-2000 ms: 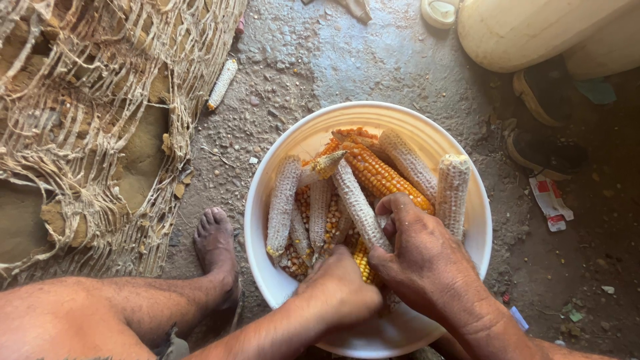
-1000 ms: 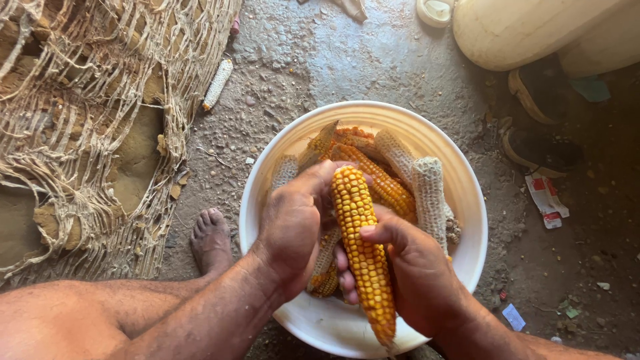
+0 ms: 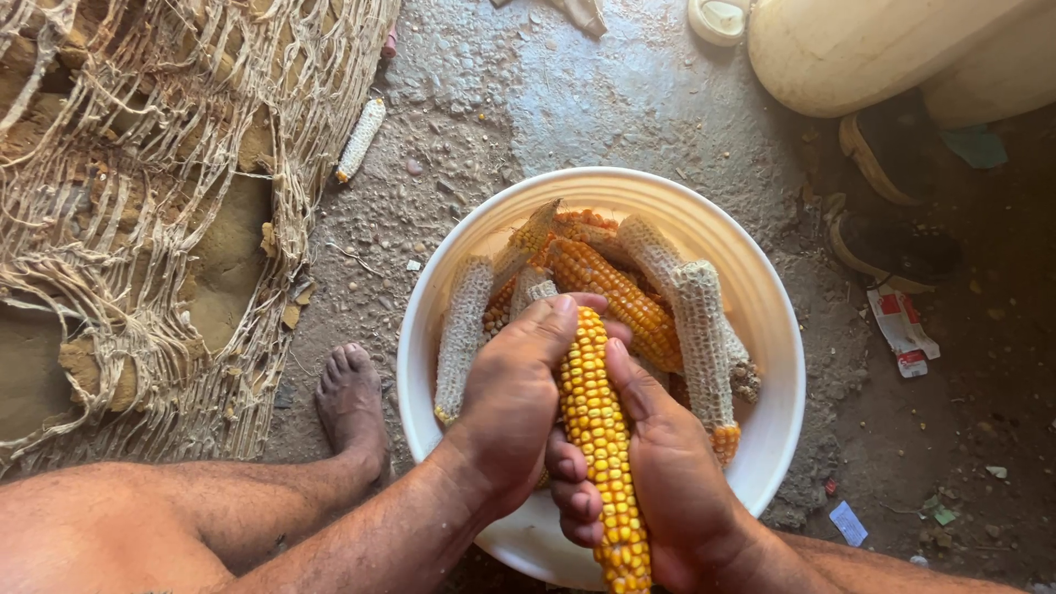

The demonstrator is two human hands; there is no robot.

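An ear of yellow corn [image 3: 601,445] is held over a white plastic tub [image 3: 788,388], its lower end toward me. My right hand [image 3: 652,454] wraps it from the right, fingers curled beneath, thumb along its side. My left hand [image 3: 520,371] grips the upper end from the left, with fingertips behind the tip. Inside the tub lie several bare corn cobs [image 3: 701,346], an orange ear of corn [image 3: 615,301] that still bears kernels, and a partly stripped ear [image 3: 528,235] at the back. My hands hide the middle of the tub.
Frayed cord matting [image 3: 181,247] covers the left side, with a bare cob [image 3: 361,140] on the ground beside it. My bare foot [image 3: 353,404] rests left of the tub. Pale plastic containers [image 3: 858,49], dark shoes [image 3: 895,239] and a torn wrapper [image 3: 903,330] lie to the right.
Two seconds ago both hands were down inside the tub among the cobs. The yellow ear was lifted out and is now between them. Since one second ago its tip has moved lower.
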